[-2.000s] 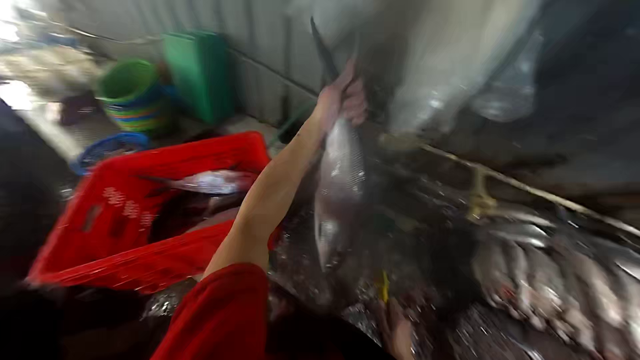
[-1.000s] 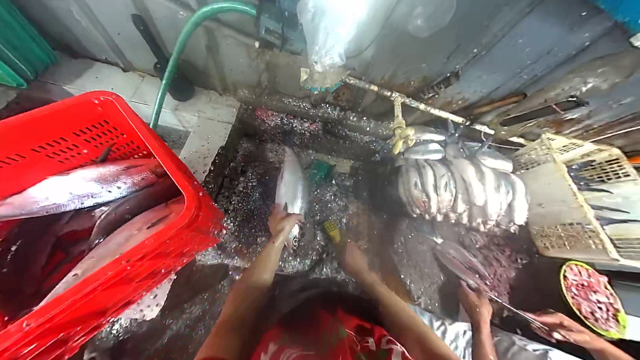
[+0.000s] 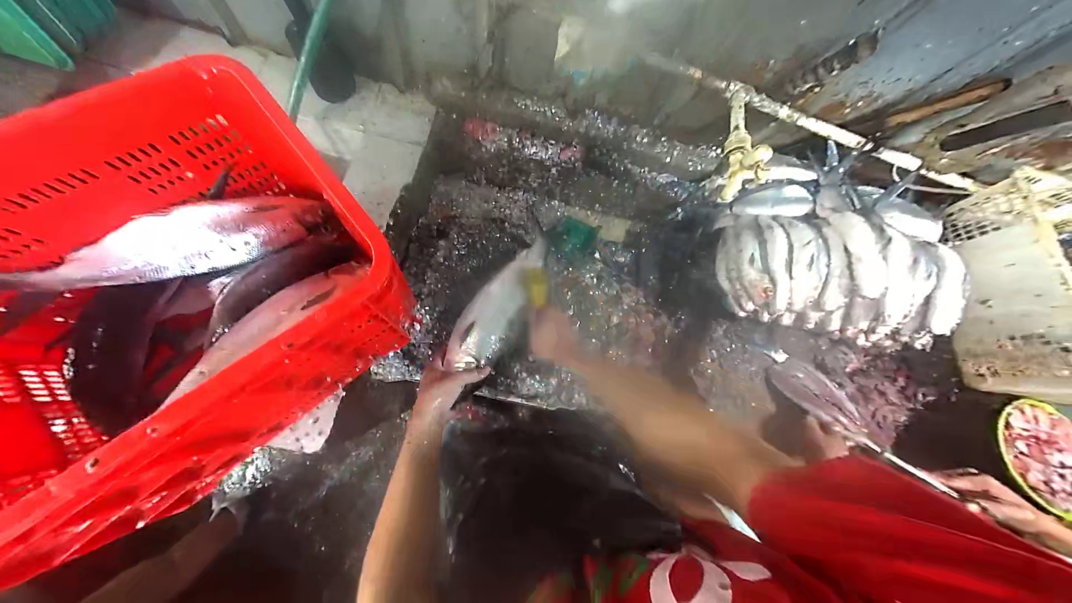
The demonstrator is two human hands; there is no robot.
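A silvery fish (image 3: 501, 306) lies slantwise on a wet board (image 3: 603, 310) strewn with scales, its tail pointing away from me. At the head end, my left hand (image 3: 452, 383) grips it. My right hand (image 3: 553, 335), blurred, is closed around a yellow-ended tool (image 3: 537, 286) that is over the fish's right side; its exact kind cannot be told. Just beyond the tool, a green object (image 3: 574, 237) sits on the board.
A red plastic crate (image 3: 385, 293) with several large fish stands at left. Cleaned fish (image 3: 837, 268) lie in rows at right, beneath a brass tap (image 3: 741, 159). A co-worker's hands (image 3: 988, 494) hold a fish and a long blade. A bowl (image 3: 1038, 452) of cut pieces is beyond.
The fish, held up by its tail two seconds ago, is now down on the board with my left hand at its head. My right hand has moved the yellow-ended tool onto the fish.
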